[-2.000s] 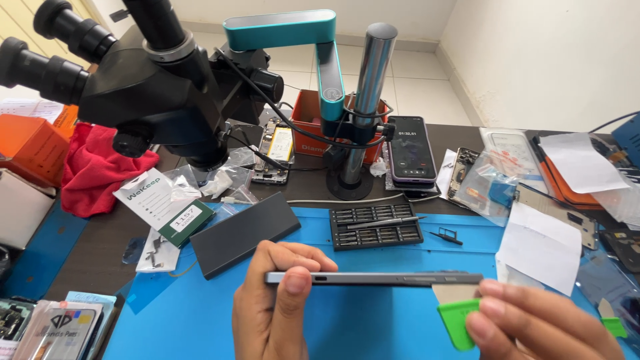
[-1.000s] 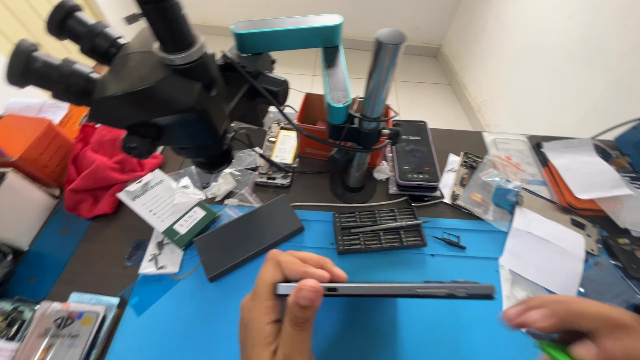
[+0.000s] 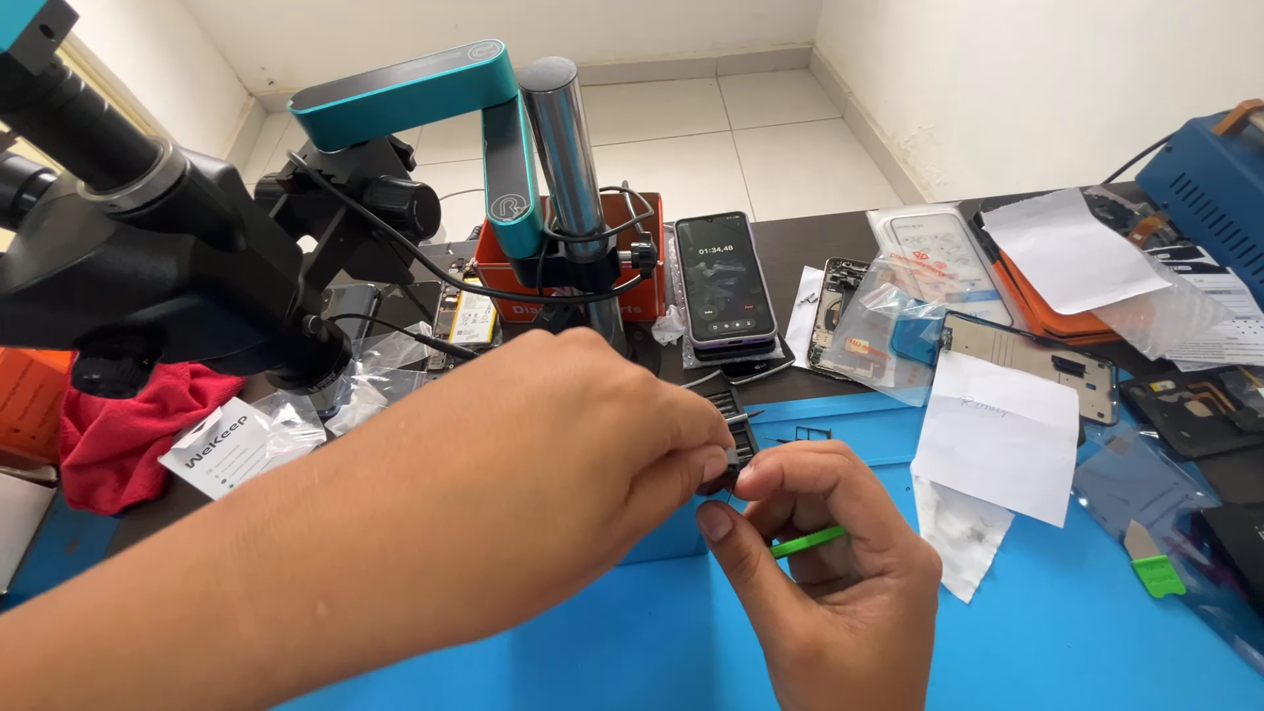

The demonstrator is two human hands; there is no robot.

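My left hand point(image 3: 642, 444) reaches across from the left, its thumb and fingers pinching a small dark part point(image 3: 732, 462) of an object that is mostly hidden behind the hand; whether it is the slim phone cannot be told. Close by on the right, my right hand point(image 3: 839, 573) has its thumb and index fingertips at the same dark part. A green plastic handle point(image 3: 810, 541) shows edge-on within the right hand's curled fingers. Behind the hands is a black screwdriver bit case point(image 3: 741, 425), partly covered. A second green-handled scraper point(image 3: 1157, 576) lies at the right.
A black microscope point(image 3: 128, 257) on a metal post point(image 3: 565, 148) stands at the left and centre. Behind the hands lies a phone showing a timer point(image 3: 726, 281). Opened phone parts point(image 3: 1032, 365), plastic bags and a white paper point(image 3: 997, 434) crowd the right, around the blue mat point(image 3: 612, 642).
My left hand has moved from beneath the slim phone's left end to a reach across the view. My right hand, out at the right one second ago, has come in beside it. The view has shifted.
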